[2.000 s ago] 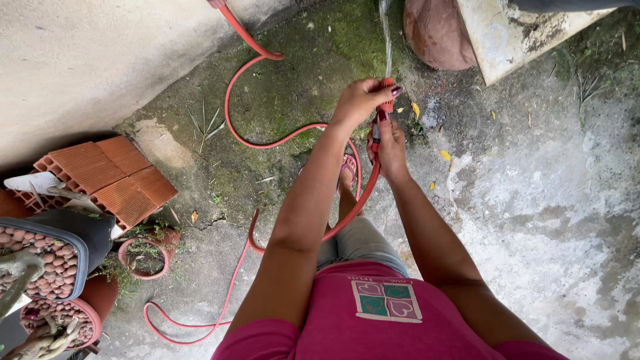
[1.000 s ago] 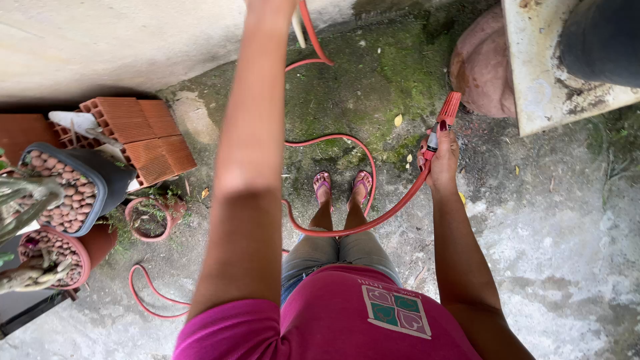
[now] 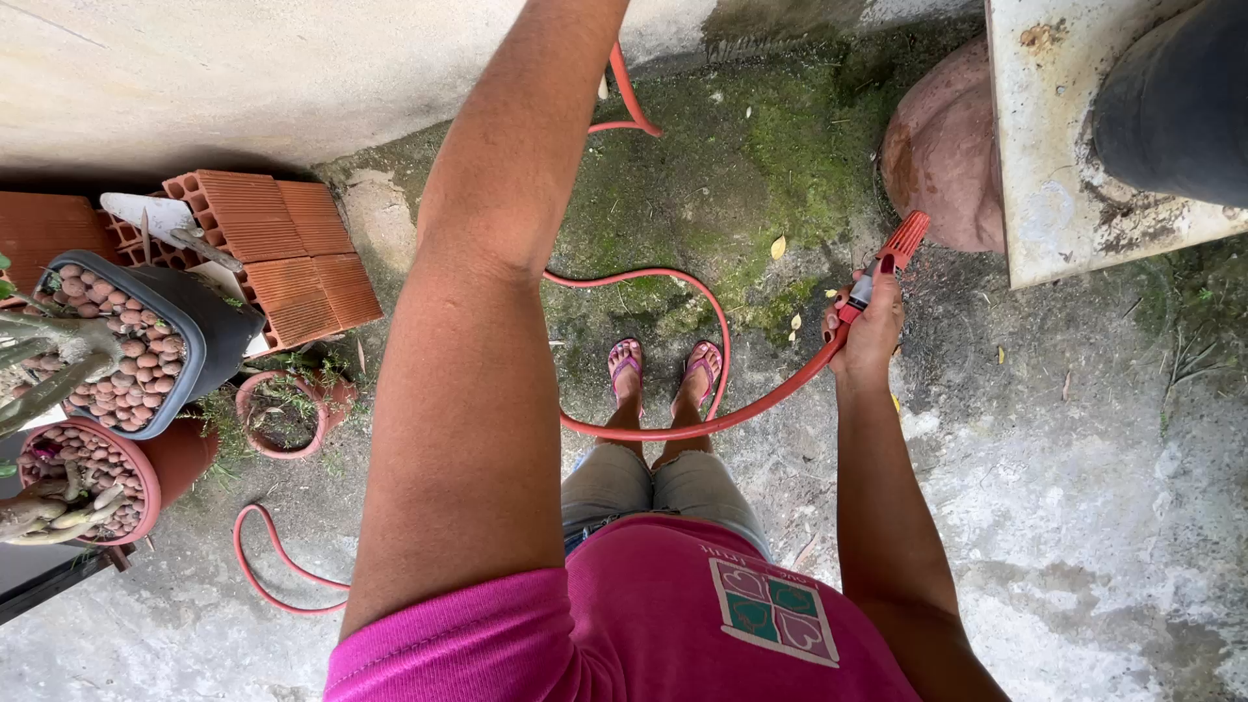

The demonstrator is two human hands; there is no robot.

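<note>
My right hand (image 3: 867, 327) is closed around the grey and red body of a hose nozzle (image 3: 907, 239), whose ribbed red tip points up and to the right, near a rounded terracotta-coloured pot (image 3: 941, 156). No water shows at the tip. From the nozzle a red garden hose (image 3: 770, 398) curves down in front of my legs, loops by my feet and passes behind my left arm. Another stretch of it rises along the wall beside my left forearm. My left arm reaches up past the top edge of the view, so my left hand is hidden.
Hollow clay bricks (image 3: 302, 229) are stacked at the left by the wall (image 3: 244, 78). Near them stand a dark planter (image 3: 210, 331) and a terracotta-coloured planter (image 3: 156, 478), both with clay pebbles, and a small round pot (image 3: 292, 414). A stained white slab (image 3: 1053, 146) juts in at the upper right.
My left hand has left the nozzle and gone up out of view. My right hand has moved right with the nozzle. The water stream seen at the tip two seconds ago is gone.
</note>
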